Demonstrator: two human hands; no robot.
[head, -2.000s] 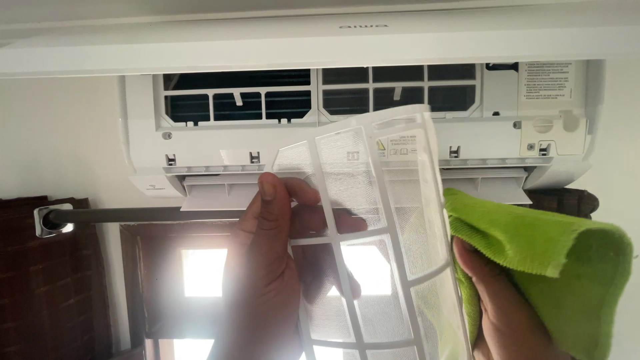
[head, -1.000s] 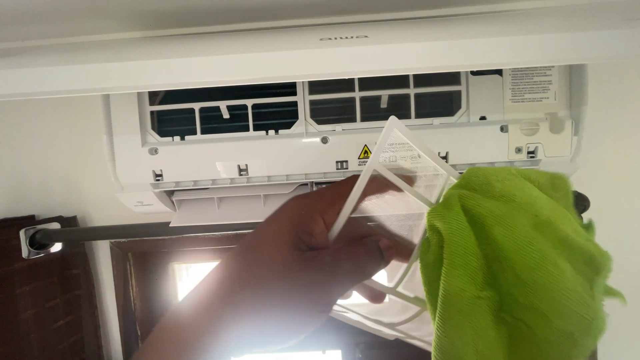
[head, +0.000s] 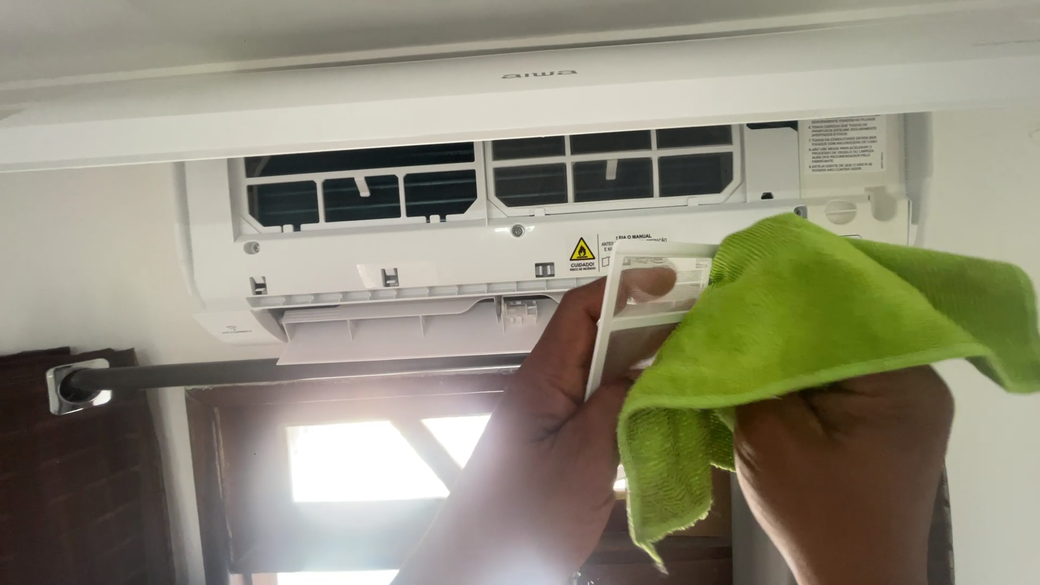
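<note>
Below the open front panel of a wall air conditioner, my left hand (head: 561,431) grips a white framed mesh air filter (head: 642,313), its fingers showing through the mesh. A green microfiber cloth (head: 796,317) drapes over the filter's right part and over the fingers of my right hand (head: 837,463), which is closed on the cloth. The cloth hides those fingertips and much of the filter. Behind them is the air conditioner body (head: 406,260), with a filter grille (head: 569,166) exposed and a yellow warning label beside the filter.
The raised front panel (head: 366,101) spans the top of the view. A dark curtain rod (head: 244,374) runs under the unit from a chrome bracket (head: 80,387). A dark curtain (head: 73,471) hangs at left, and a wooden-framed window (head: 366,463) lets in bright light.
The filter has turned, and more of it is now behind the cloth. My right hand, hidden behind the cloth one second ago, shows below it. The cloth has spread out toward the right.
</note>
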